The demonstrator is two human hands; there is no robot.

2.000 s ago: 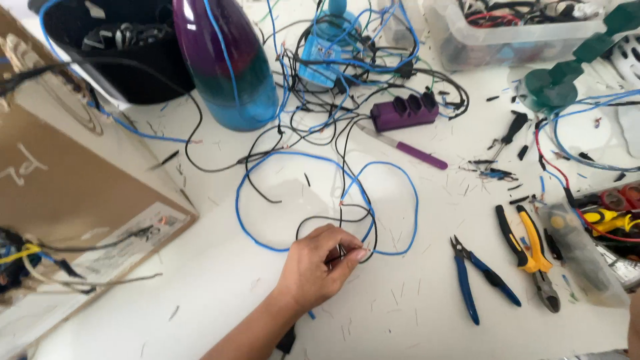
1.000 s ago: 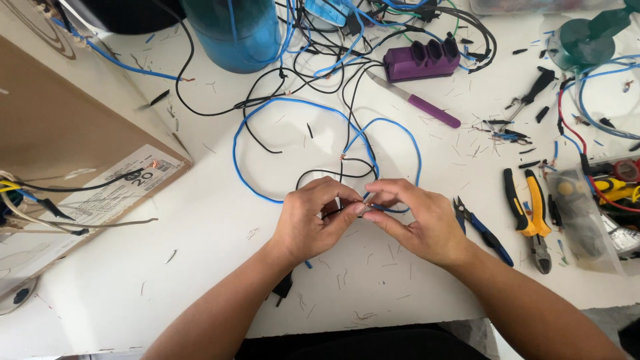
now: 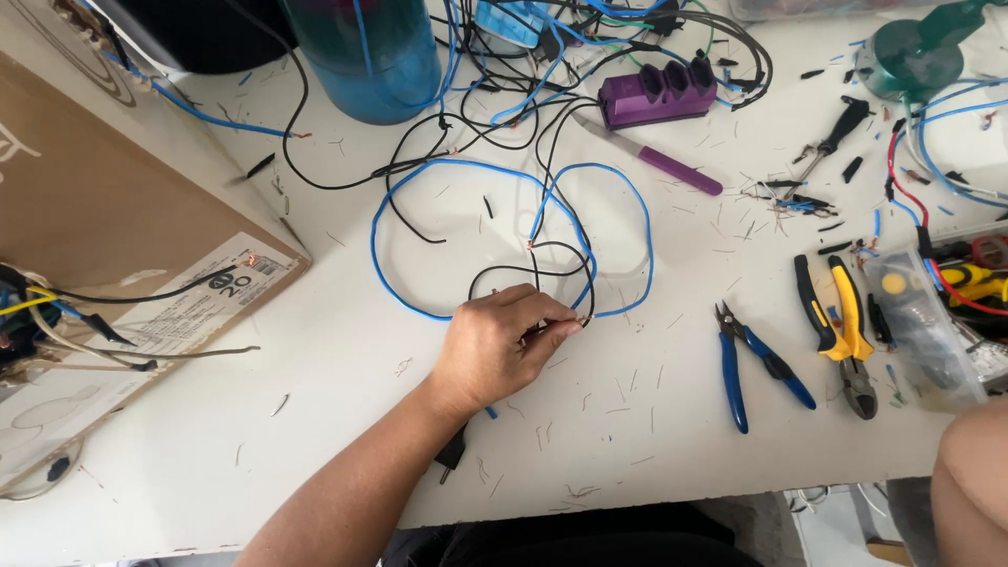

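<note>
My left hand (image 3: 508, 342) pinches thin wires near a bare copper end (image 3: 583, 319), where blue wire (image 3: 647, 228) and black wire (image 3: 592, 291) come together. The blue wire lies in two wide loops behind the hand. A further bare copper end (image 3: 531, 246) lies just beyond, beside the black wire. Below the hand, a black plug (image 3: 451, 454) with a metal pin is partly hidden by the forearm. My right hand is out of view; bare skin of a limb shows at the lower right edge.
Blue nippers (image 3: 760, 362) and yellow-black cutting pliers (image 3: 843, 339) lie to the right, by a clear plastic box (image 3: 925, 339). Behind are a purple socket block (image 3: 660, 93), a purple-handled blade (image 3: 679, 170), a screwdriver (image 3: 839, 130) and a blue bottle (image 3: 370, 63). A cardboard box (image 3: 150, 189) stands left.
One second ago both hands met at the wires. My right hand has since left the view, while my left hand still pinches them.
</note>
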